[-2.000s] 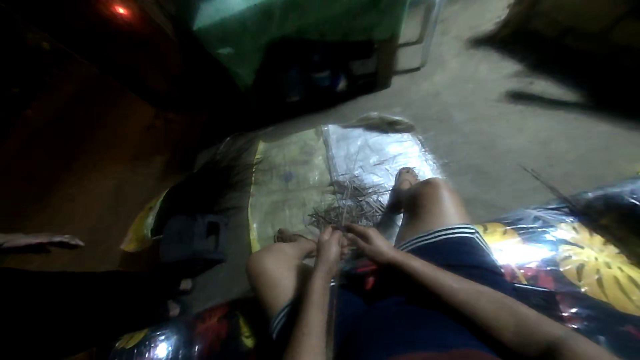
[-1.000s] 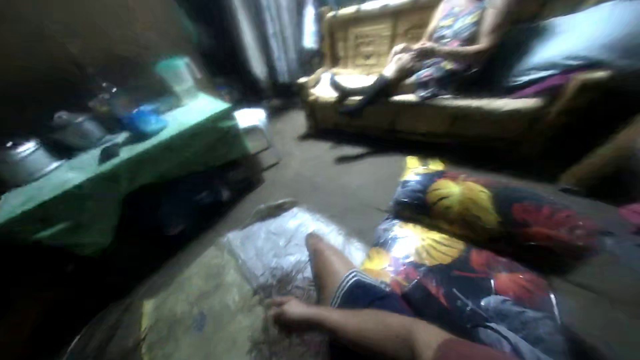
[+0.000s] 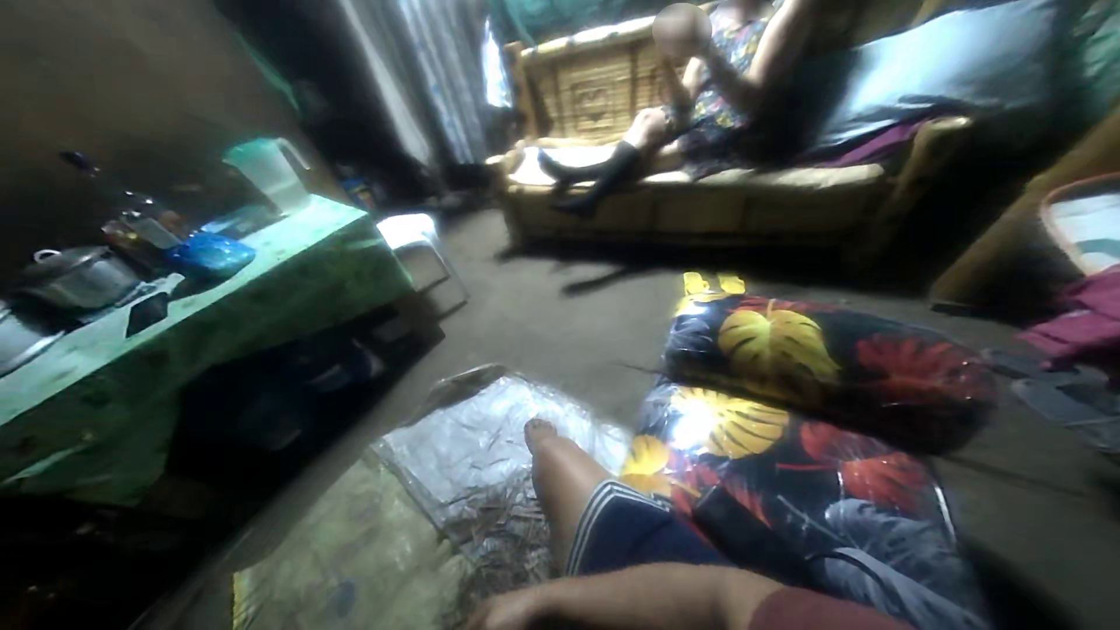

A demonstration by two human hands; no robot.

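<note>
My right hand [image 3: 509, 611] is at the bottom edge, partly cut off, over a pile of thin dark sticks or strips [image 3: 507, 534]. Its fingers are blurred and I cannot tell what they hold. My left hand is out of frame. The pile lies on a silvery plastic sheet [image 3: 472, 429], beside a yellowish sheet [image 3: 350, 534]. My bare leg in dark shorts with white stripes stretches over the silvery sheet.
Leaf-patterned, plastic-covered cushions [image 3: 779, 350] lie at my right. At the left stands a table with a green cloth [image 3: 306, 245], bearing pots and a pitcher [image 3: 273, 175]. A white stool [image 3: 420, 241] is beyond. A person sits on a wooden sofa [image 3: 700, 197].
The view has swung up and to the right. My two hands were together over the sticks; now only the right shows. The seated person's arms have risen since the second frame.
</note>
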